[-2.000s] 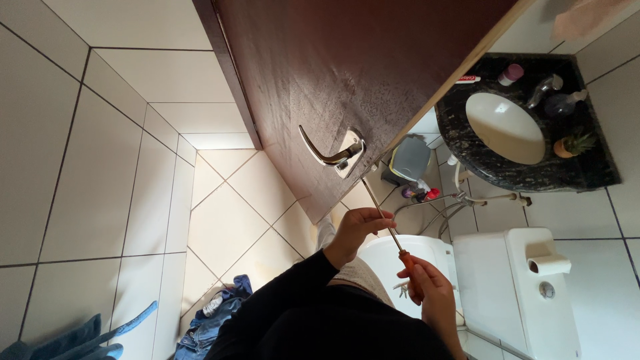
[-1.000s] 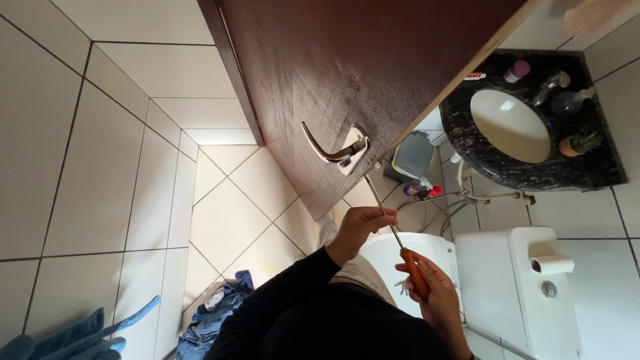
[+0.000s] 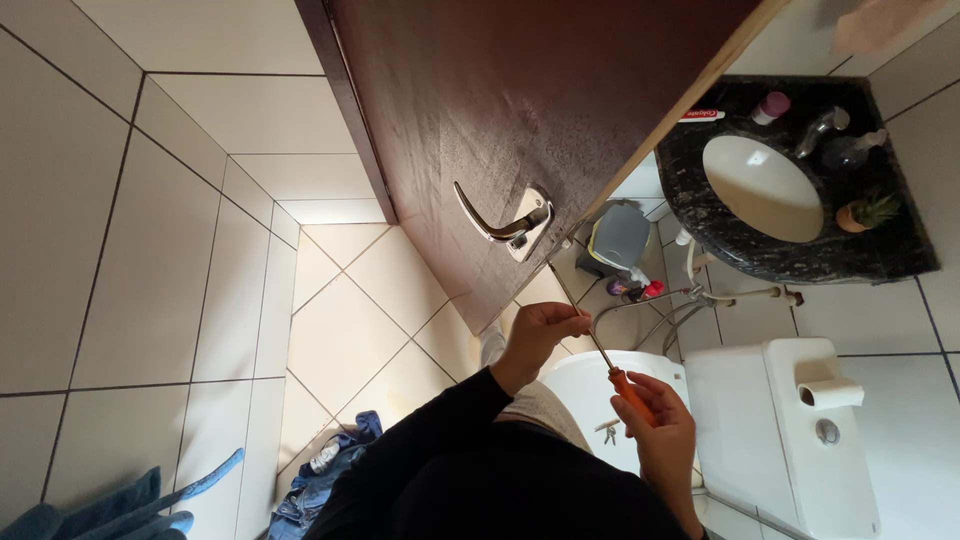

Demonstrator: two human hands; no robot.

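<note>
A long screwdriver (image 3: 632, 396) with an orange handle lies between my two hands. My right hand (image 3: 664, 427) is closed around its handle. The fingers of my left hand (image 3: 544, 334) pinch its metal shaft partway along. The shaft points up and left, its tip near the edge of a dark brown wooden door (image 3: 480, 97), by the latch (image 3: 566, 244); whether it touches cannot be told. On the door's face sits a chrome lever handle (image 3: 491, 229) on its plate. A bunch of keys (image 3: 610, 433) lies on the white toilet lid (image 3: 577, 375) below my hands.
A toilet cistern (image 3: 757, 405) with a paper roll (image 3: 831, 393) stands at the right. Above it is a black stone washbasin counter (image 3: 694, 195). A grey bin (image 3: 621, 234) and bottles stand behind the door edge. Jeans (image 3: 319, 480) lie on the tiled floor; blue towels (image 3: 112, 510) are lower left.
My right hand's hold on the orange handle has shifted, with more of the handle showing than two seconds ago. My left hand stays on the shaft.
</note>
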